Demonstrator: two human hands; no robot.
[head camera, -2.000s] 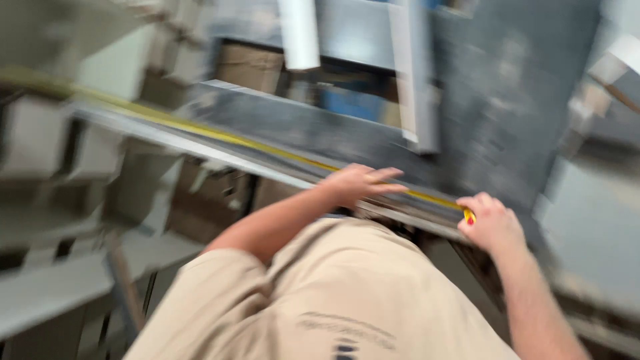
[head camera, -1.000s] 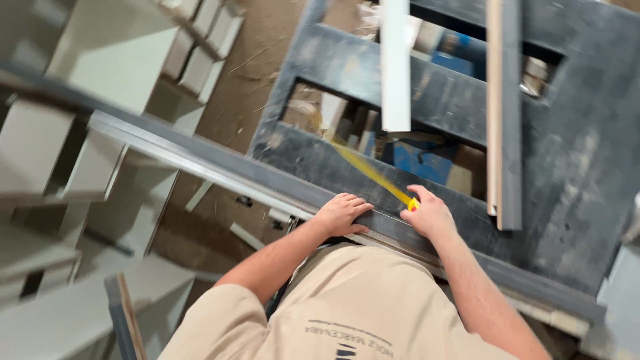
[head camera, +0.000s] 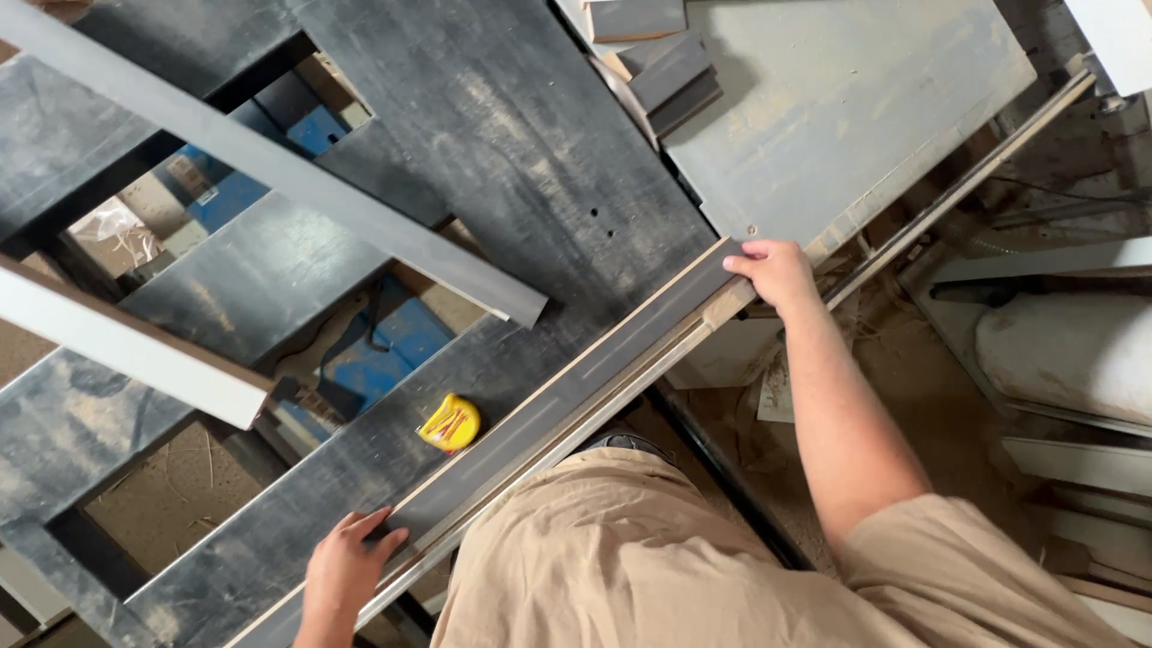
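Note:
A long dark grey strip of board (head camera: 585, 378) with a pale edge lies along the near edge of the black slatted table (head camera: 531, 171). My right hand (head camera: 774, 274) grips its far right end between thumb and fingers. Lower left, my left hand (head camera: 349, 562) has its thumb on the strip's face and its fingers at the pale edge. Between the hands, just beyond the strip, a yellow tape measure (head camera: 451, 423) rests on the table, its blade not drawn out.
A grey strip (head camera: 342, 202) and a white strip (head camera: 135, 346) lie across the slats at left. Short grey offcuts (head camera: 670, 81) sit on the grey machine table (head camera: 837, 108). A metal rail (head camera: 963, 193) runs along the near side. Blue objects (head camera: 387, 346) show below the slats.
The tape measure, in my right hand a second ago with its blade out, now lies on the table. My right hand has moved to the strip's end. The view has turned strongly.

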